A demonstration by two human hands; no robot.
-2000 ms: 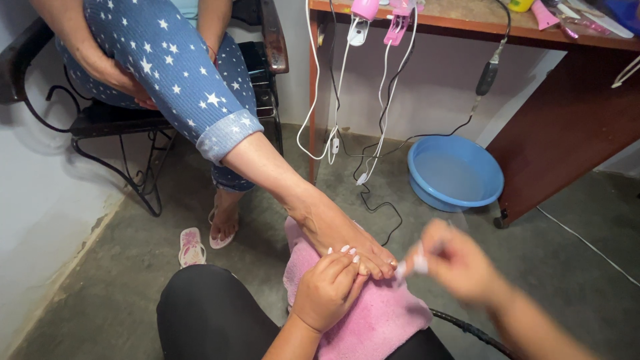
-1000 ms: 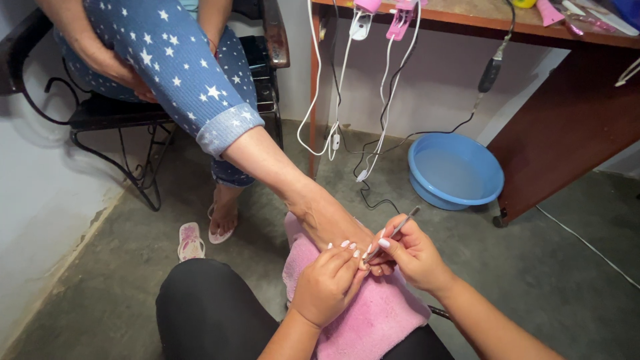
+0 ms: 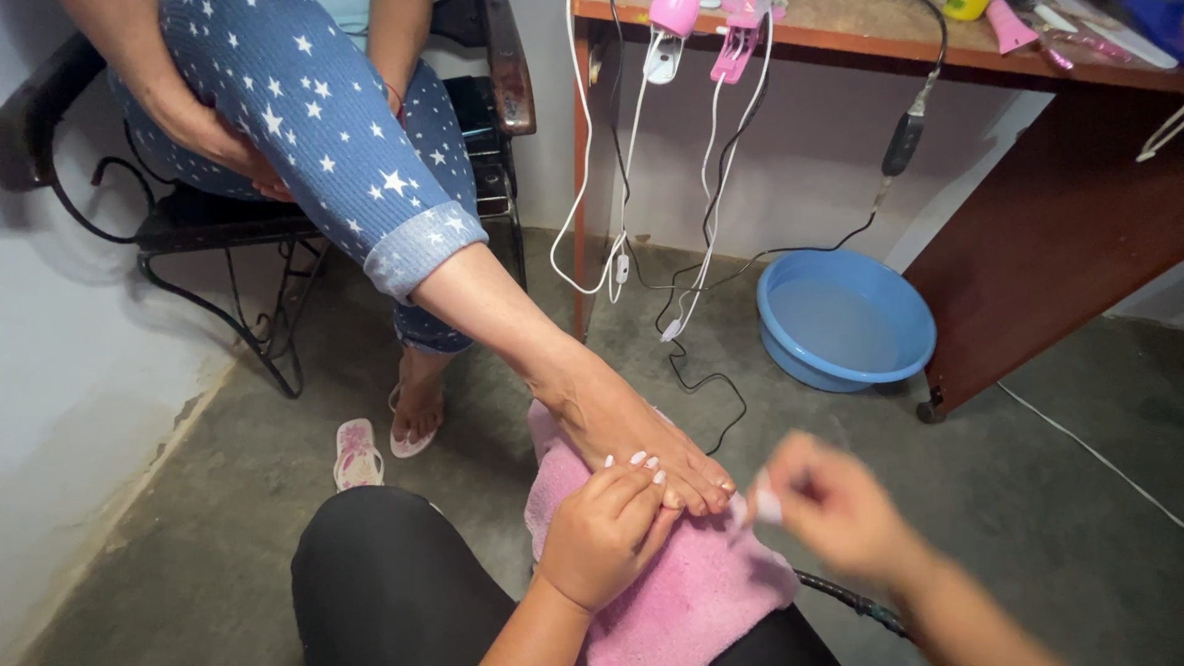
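Another person's bare foot (image 3: 615, 416) rests on a pink towel (image 3: 684, 583) over my lap. My left hand (image 3: 606, 527) holds the front of this foot, with its fingers over the top near the toes and its thumb by the big toe. To the right of the toes, my right hand (image 3: 828, 504) is raised and blurred, its fingers bent together. A faint thin shape shows at its fingertips, too blurred to name. The other person wears blue star-print trousers (image 3: 324, 120), rolled up above the ankle.
A blue plastic basin (image 3: 846, 319) of cloudy water stands on the floor below a wooden desk (image 3: 860, 42). White and black cables hang from the desk and lie across the floor. A flip-flop (image 3: 356, 453) lies beside the person's other foot, near a chair with metal legs (image 3: 222, 240).
One second ago my right hand was at the toes with a thin metal tool; now it is off to their right and blurred. My left hand has stayed on the foot.
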